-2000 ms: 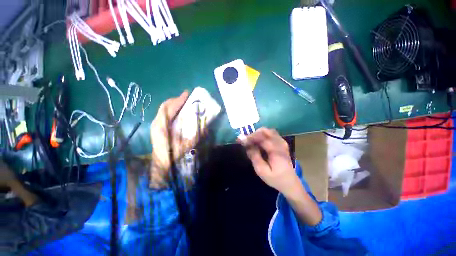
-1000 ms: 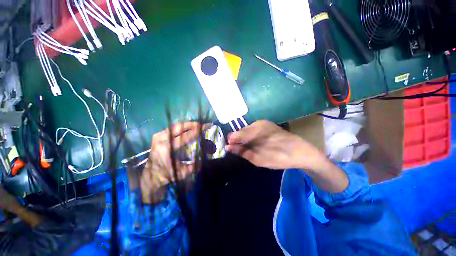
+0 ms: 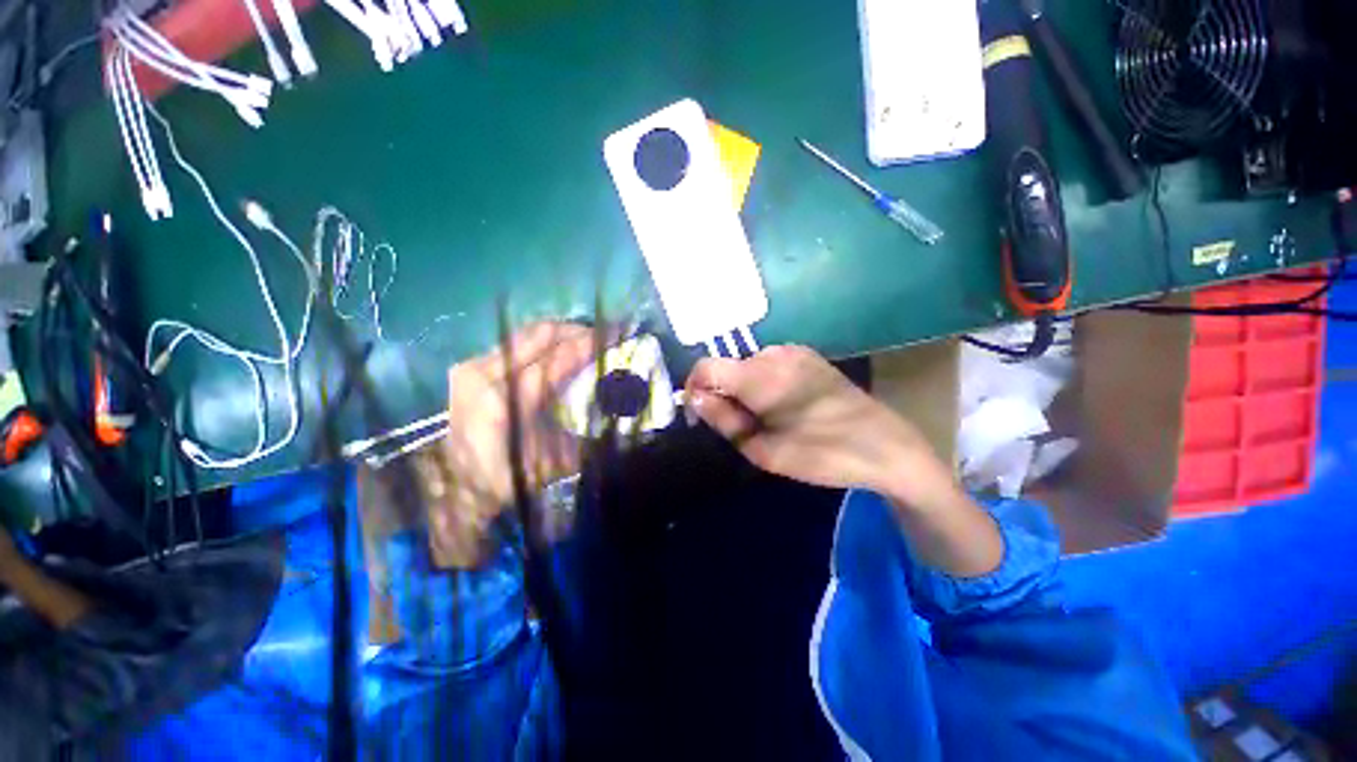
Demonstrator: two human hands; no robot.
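My left hand (image 3: 499, 424) is closed around a white power bank unit (image 3: 649, 362) with a black round spot, held at the bench's front edge. Short white leads from it stick out at the left of the hand. Dark blurred strands partly cover this hand. My right hand (image 3: 789, 417) is at the unit's right side, thumb and fingertips pinched together on something small and pale at its edge; what it is cannot be told. A second white power bank (image 3: 697, 253) with a black spot lies on the green mat, leads towards me, partly over an orange-yellow piece (image 3: 734, 161).
A small screwdriver (image 3: 893, 209), a ribbed white case (image 3: 923, 82), a black-orange handled tool (image 3: 1031, 223) and a fan (image 3: 1191, 67) lie right. A loose USB cable (image 3: 256, 357) and black cords lie left. Bunched leads hang from a red tray (image 3: 194, 37). A carton (image 3: 1116, 432) stands below the edge.
Since two seconds ago, my left hand has turned the unit so its black spot shows and drawn it nearer; my right hand has moved from the lying unit's leads to the held unit. The camera view has shifted.
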